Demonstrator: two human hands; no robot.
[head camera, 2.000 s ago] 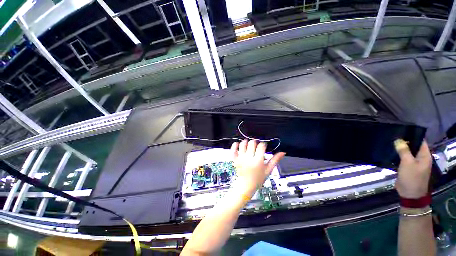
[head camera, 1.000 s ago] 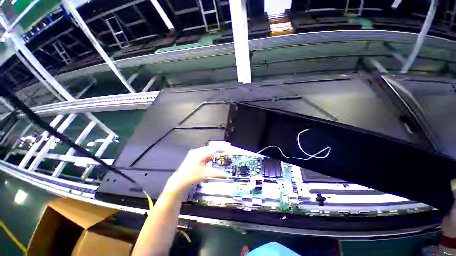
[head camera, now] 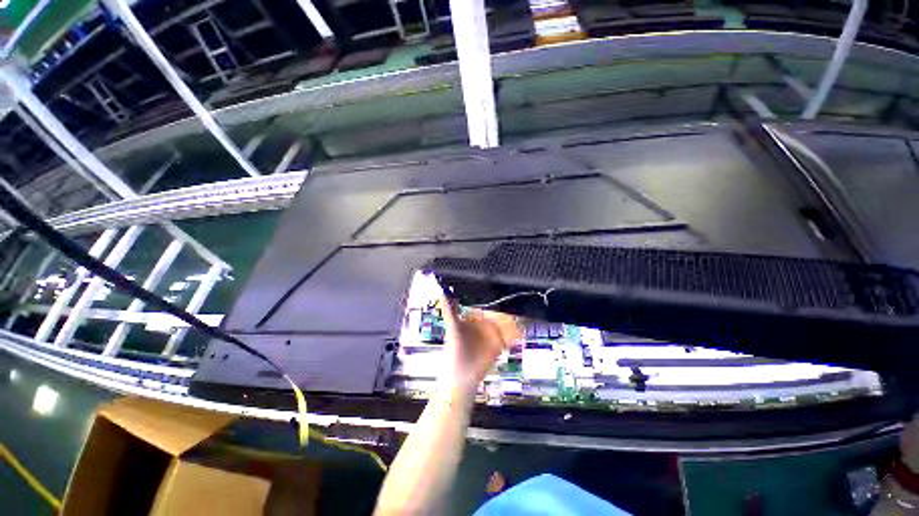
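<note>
A long black lower rear cover (head camera: 685,277) is tilted over the board opening, its ribbed vent side showing. Its right end runs out of the picture. A thin pale wire (head camera: 519,297) shows at its left part. My left hand (head camera: 479,338) is under the cover's left end, over the main board (head camera: 564,363), thumb up and fingers bent; whether it grips anything is unclear. My right hand (head camera: 912,443) is mostly cut off by the right edge, with a red wristband below; its fingers are hidden. The black rear cover (head camera: 484,207) lies around the opening.
A hanging black cord (head camera: 131,282) with a yellow end crosses the left side. An open cardboard carton (head camera: 212,489) stands at the lower left. A green bench (head camera: 726,489) is at the lower right. Another black panel (head camera: 887,171) lies at the right. A white post (head camera: 474,81) stands behind.
The long cover has tipped, so its ribbed side now shows instead of its smooth inner face. My left hand has moved right from the board's left end to under the cover.
</note>
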